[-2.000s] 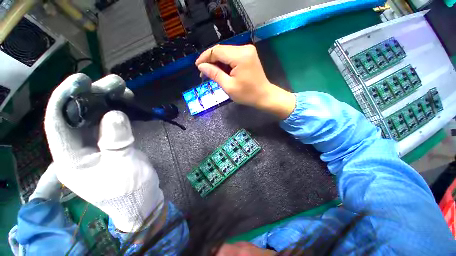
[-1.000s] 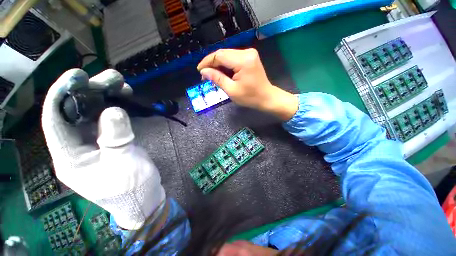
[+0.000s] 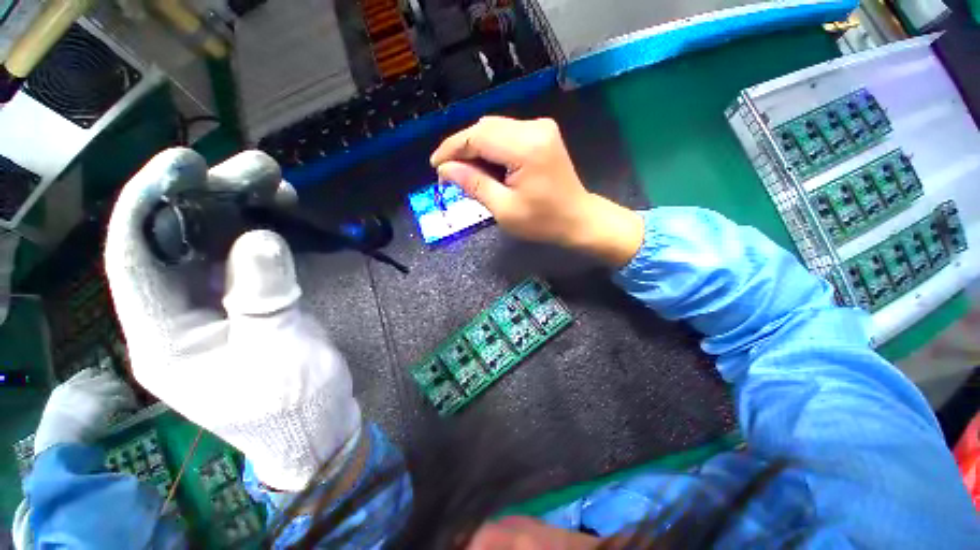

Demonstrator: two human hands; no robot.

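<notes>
My left hand (image 3: pixel 231 312), in a white knitted glove, holds a black UV flashlight (image 3: pixel 322 233) pointing right. Its light falls on a circuit board panel (image 3: pixel 449 215) that glows blue-white on the black mat (image 3: pixel 602 376). My right hand (image 3: pixel 527 183), bare, is over the right part of this panel and hides it. Its thumb and index finger are pinched together over the panel; a thin stick shows faintly at the fingertips, its tip hard to see. A second, unlit green panel (image 3: pixel 492 346) lies on the mat nearer to me.
A white tray (image 3: pixel 795 258) at the right holds three panels. A blue-edged metal unit (image 3: pixel 699 34) stands behind the mat. At the left are a fan unit (image 3: pixel 81 75), more panels (image 3: pixel 231 494) and another person's gloved hand (image 3: pixel 81 408).
The other person's gloved hand has come back into view at the lower left. The whole view has shifted slightly. My two hands keep nearly the same pose over the mat.
</notes>
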